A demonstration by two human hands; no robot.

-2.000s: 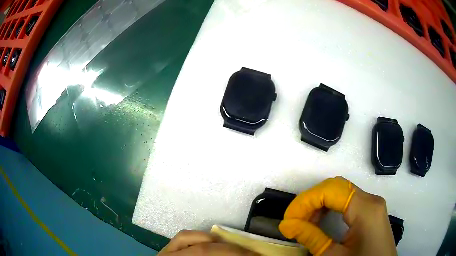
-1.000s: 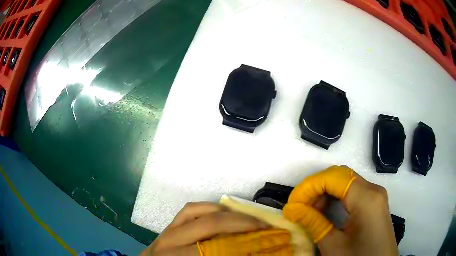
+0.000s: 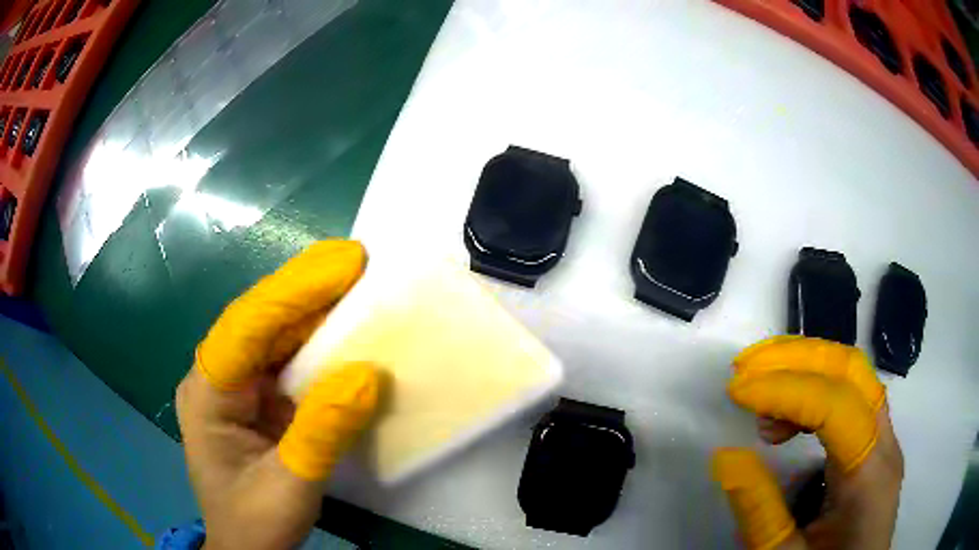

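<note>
My left hand [image 3: 285,376], with yellow-orange finger cots, grips the cream block [image 3: 451,360], pale yellow with a white edge, by its left side above the foam mat. My right hand [image 3: 805,430], also with finger cots, is at the lower right with thumb and fingers apart; no held thing shows between them. A black watch [image 3: 576,467] lies face up between the hands on the white foam mat [image 3: 633,97]. Another watch is mostly hidden behind my right hand.
Several black watches [image 3: 523,215] lie in a row across the mat. A clear film sheet [image 3: 204,97] lies on the green bench mat [image 3: 268,161] at left. Orange-red trays with black watches stand at the left edge [image 3: 59,140] and upper right [image 3: 837,54].
My left hand has lifted the cream block up and left off the lower watch, which now shows whole. My right hand has moved right, and its thumb and fingers have parted.
</note>
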